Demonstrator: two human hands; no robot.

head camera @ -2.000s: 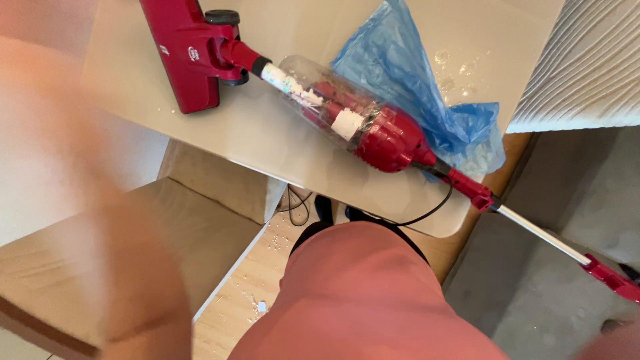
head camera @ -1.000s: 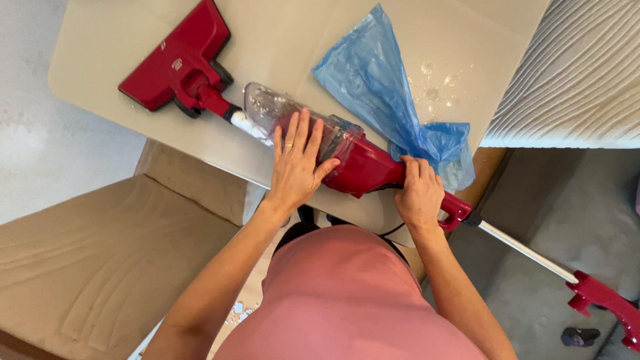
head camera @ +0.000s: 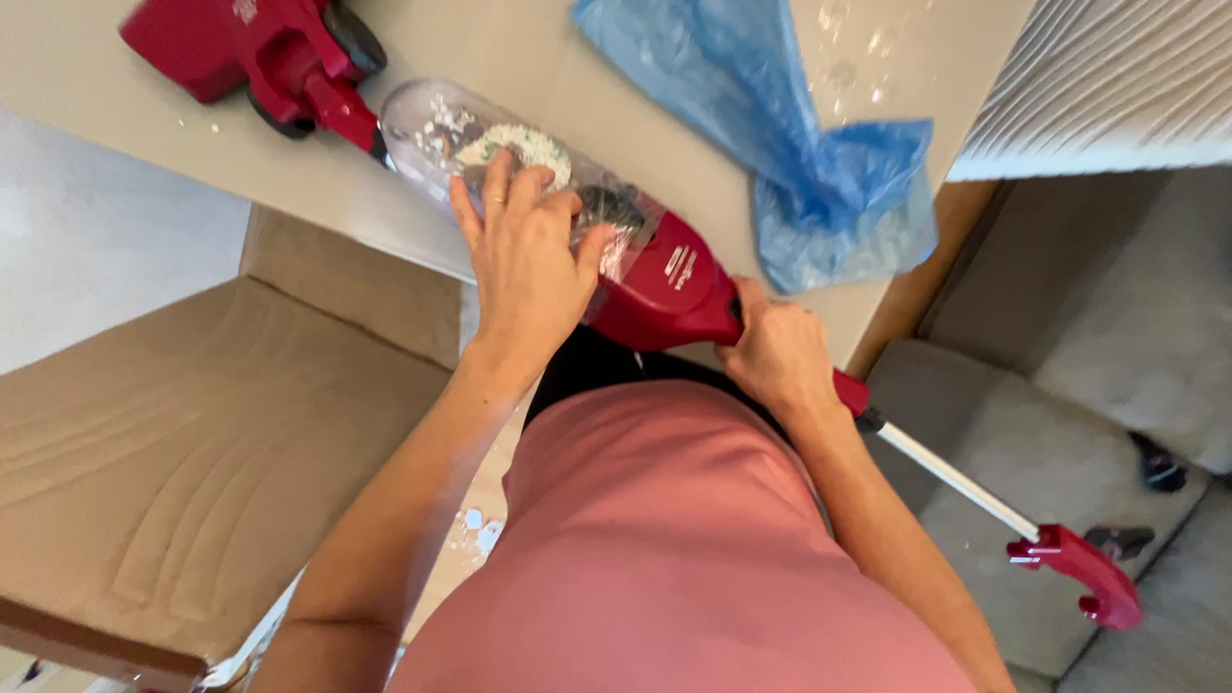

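Observation:
A red stick vacuum cleaner lies across the edge of a beige table. Its red floor head is at the upper left, and its pole ends in a red handle at the lower right. My left hand rests with spread fingers on the clear dust container, which holds white bits and a pale round filter or clump. My right hand is closed around the narrow red grip behind the motor body. A crumpled blue plastic bag lies beyond the vacuum.
A brown cushioned chair stands at the left below the table edge. White debris lies on the floor by my body. At the right are a grey sofa with small dark items and a ribbed white surface.
Both hands came onto the vacuum between the first and second earlier frames. The dust container now shows a pale round mass under my left hand. The view is closer.

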